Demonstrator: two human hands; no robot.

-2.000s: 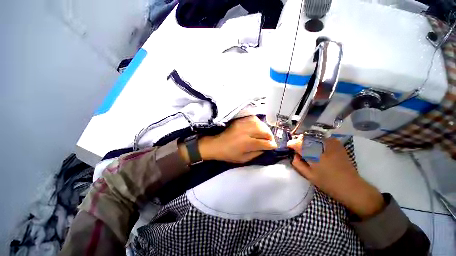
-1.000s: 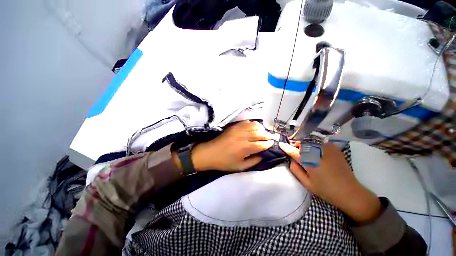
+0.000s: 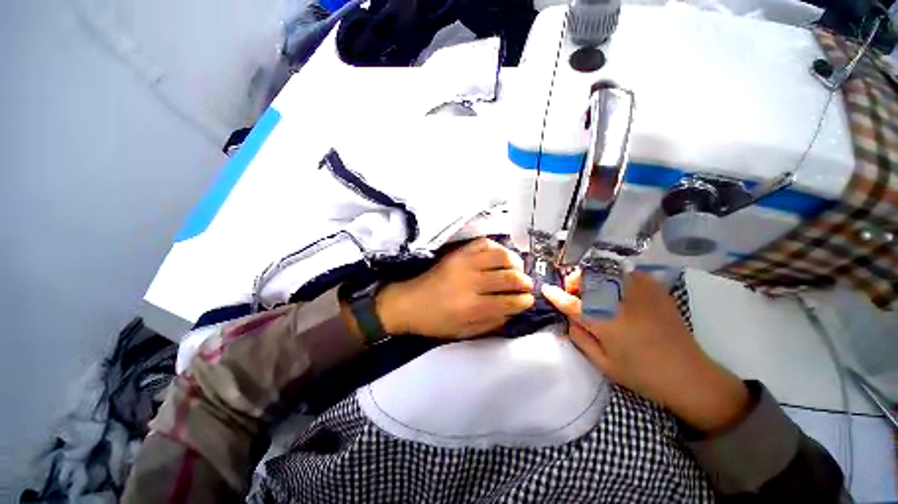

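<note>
The dark navy fabric (image 3: 394, 346) lies under both hands at the presser foot (image 3: 543, 264) of the white sewing machine (image 3: 724, 108). My left hand (image 3: 458, 292) presses and pinches the dark fabric just left of the needle. My right hand (image 3: 640, 330) holds its edge right of the needle, with the fingertips partly hidden behind the machine's small guard. A pale curved facing (image 3: 492, 392) with a stitch line lies on small black-and-white checked fabric (image 3: 433, 472), which hangs to my lap. White lining (image 3: 379, 228) with dark edges lies behind my left hand.
The white table (image 3: 286, 148) has blue tape (image 3: 228, 177) at its left edge. Brown-and-cream plaid cloth (image 3: 855, 197) hangs over the machine arm at the right. Grey fabric (image 3: 103, 423) is heaped at the lower left. Black fabric (image 3: 394, 34) lies behind the table.
Since two seconds ago, my hands have shifted slightly at the needle, with the dark fabric still held. The machine appears a little further left as the view moved.
</note>
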